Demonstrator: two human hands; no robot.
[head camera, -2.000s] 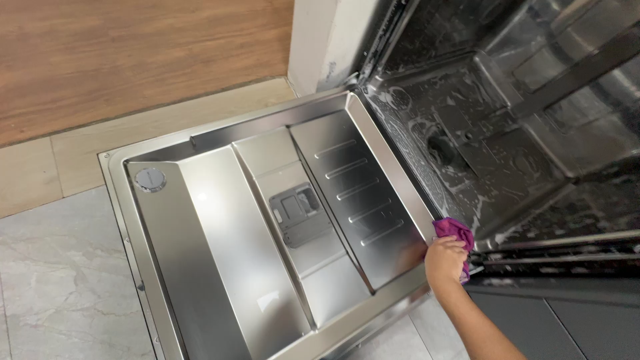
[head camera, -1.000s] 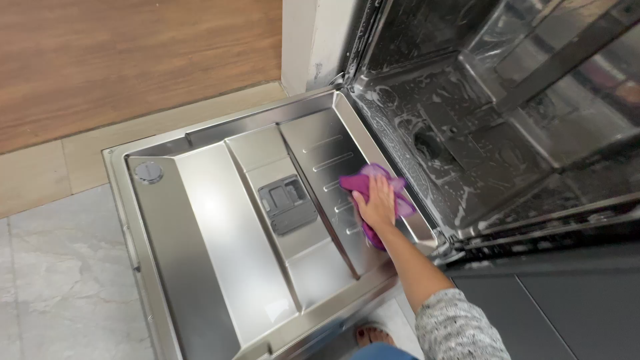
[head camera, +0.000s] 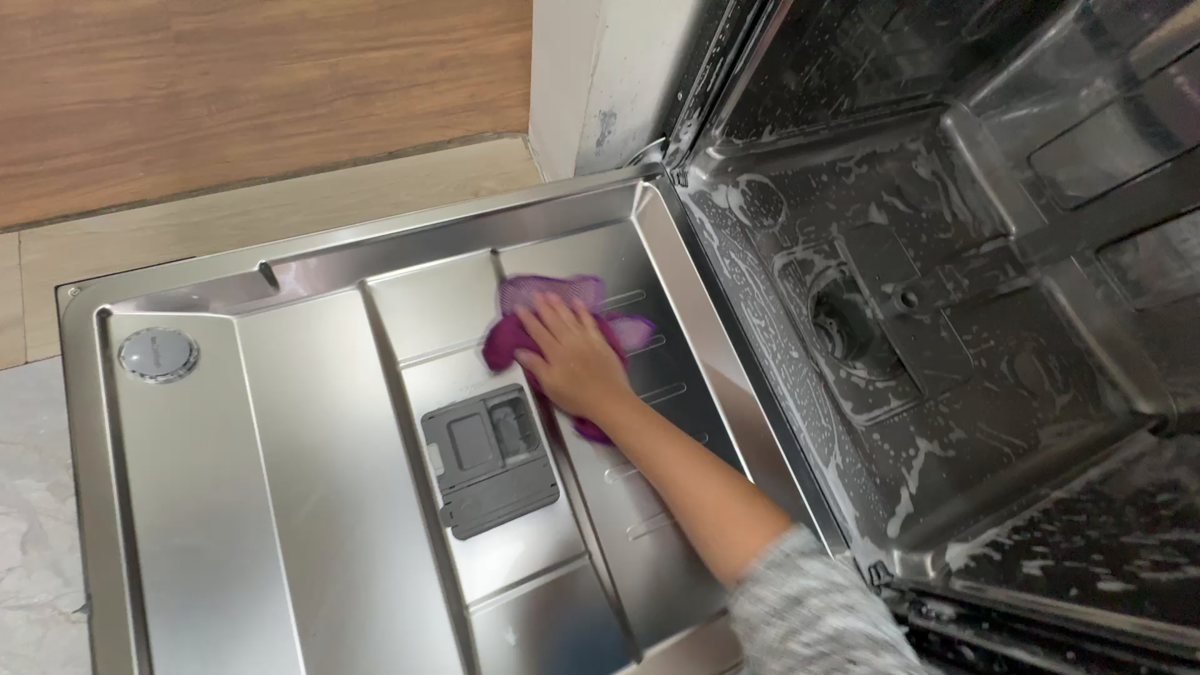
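Note:
My right hand (head camera: 572, 356) presses a purple cloth (head camera: 553, 291) flat against the stainless steel inner panel of an opened dishwasher door (head camera: 347, 487). The cloth bunches around and under the fingers, over the panel's ribbed part. Just below and left of the hand is the grey detergent dispenser (head camera: 490, 459). A round grey vent cap (head camera: 159, 354) sits at the door's far left corner. White suds streak the floor of the dishwasher tub (head camera: 975, 394) at the right, around the sump opening (head camera: 844, 323). My left hand is out of view.
A white wall corner (head camera: 609, 84) stands by the door hinge. Beyond the door lie a wood-look floor (head camera: 262, 84) and a beige tile strip (head camera: 281, 197); grey marbled tile (head camera: 33, 506) is at the left. The tub's rim (head camera: 750, 375) borders the door.
My right hand with the purple cloth has moved from the door's near corner by the tub, across the ribbed panel, to a spot above the dispenser. The view is now closer to the door.

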